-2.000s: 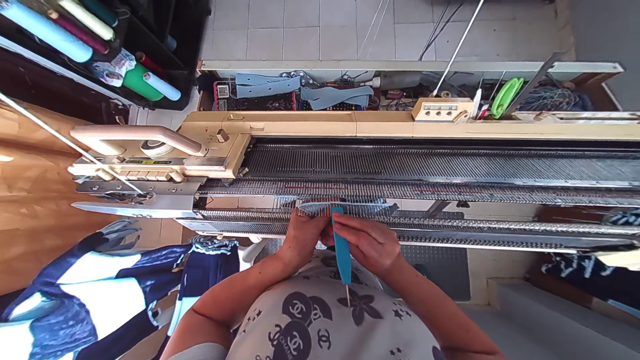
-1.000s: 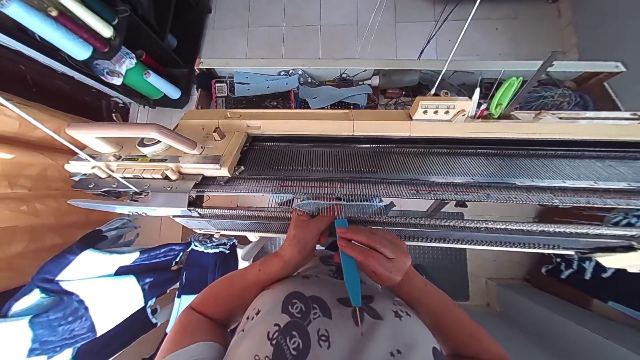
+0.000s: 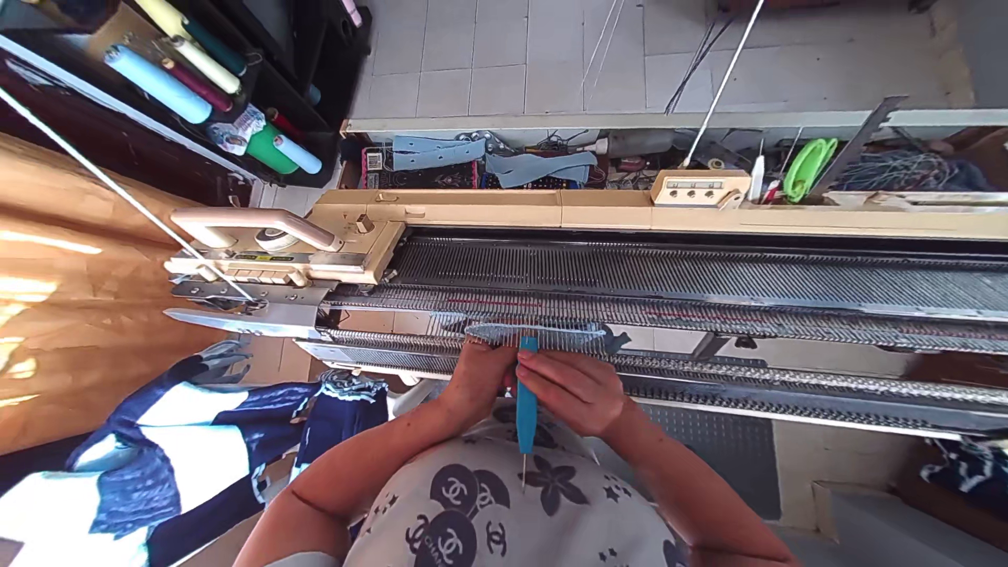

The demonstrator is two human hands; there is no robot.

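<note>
My right hand (image 3: 573, 387) holds a blue-handled needle tool (image 3: 527, 402), its thin metal end pointing down toward my shirt. My left hand (image 3: 482, 379) is close beside it, at the lower edge of a small light blue knitted piece (image 3: 543, 335); whether its fingers pinch the knitting cannot be told. That piece lies across the gap between the two needle beds of a knitting machine (image 3: 669, 272). At the machine's left end sits the beige carriage (image 3: 307, 252) with its handle.
Yarn cones (image 3: 157, 83) stand on a dark shelf at upper left. Navy and white knitted garments (image 3: 181, 433) hang at lower left. Behind the machine, a long tray (image 3: 614, 120) holds light blue pieces, tools and a green clip-like item (image 3: 809, 169). A beige counter box (image 3: 699, 189) sits on the rear rail.
The blue handle has shifted a little and now stands more upright than one second ago. My right hand has moved slightly with it, while my left hand stays near the knitting.
</note>
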